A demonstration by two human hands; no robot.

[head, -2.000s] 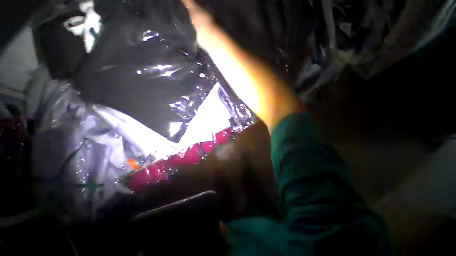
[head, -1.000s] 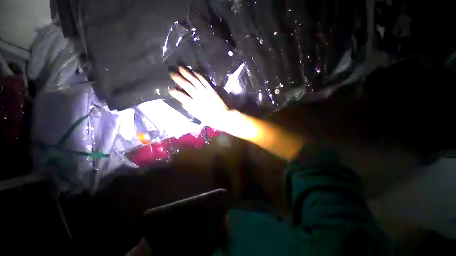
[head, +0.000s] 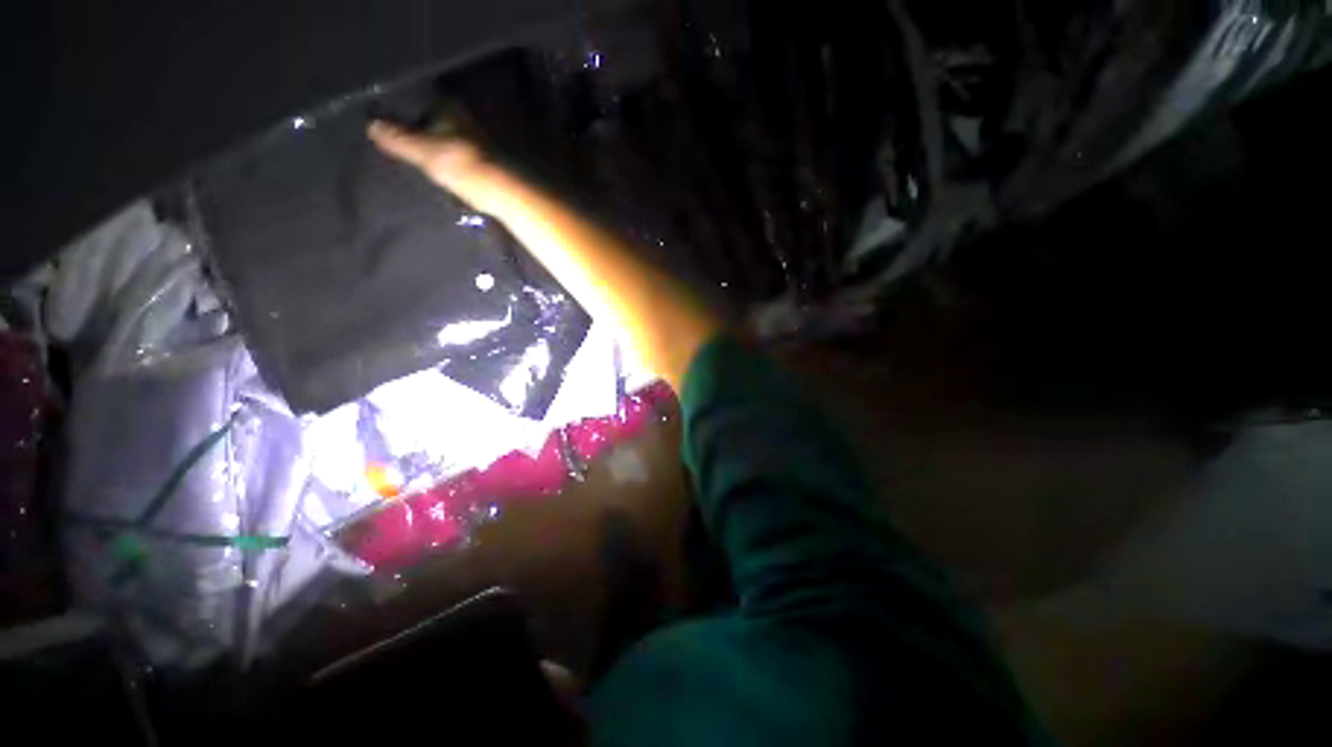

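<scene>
A dark wrapped bundle (head: 336,277) with glossy plastic lies at upper left. My right hand (head: 431,153) reaches over its top edge, against a large dark layer (head: 263,88) above; the blurred fingers do not show whether they grip it. A smartphone (head: 424,671) shows as a black slab at the bottom. Only a fingertip of my left hand (head: 560,679) shows at its right edge, holding it. Bright light falls on the bundle and forearm. Crimson wrapped cloth (head: 511,489) lies below the bundle.
A pale lilac wrapped bundle (head: 146,438) with a green tie (head: 234,542) is at left. Glossy clear plastic (head: 1227,73) covers dark items at upper right. A pale surface (head: 1271,511) shows at the right edge. The surroundings are very dark.
My right hand has moved up and left from the front of the dark bundle to its top edge. The large dark layer now spans the upper left. The phone sits slightly further left in view.
</scene>
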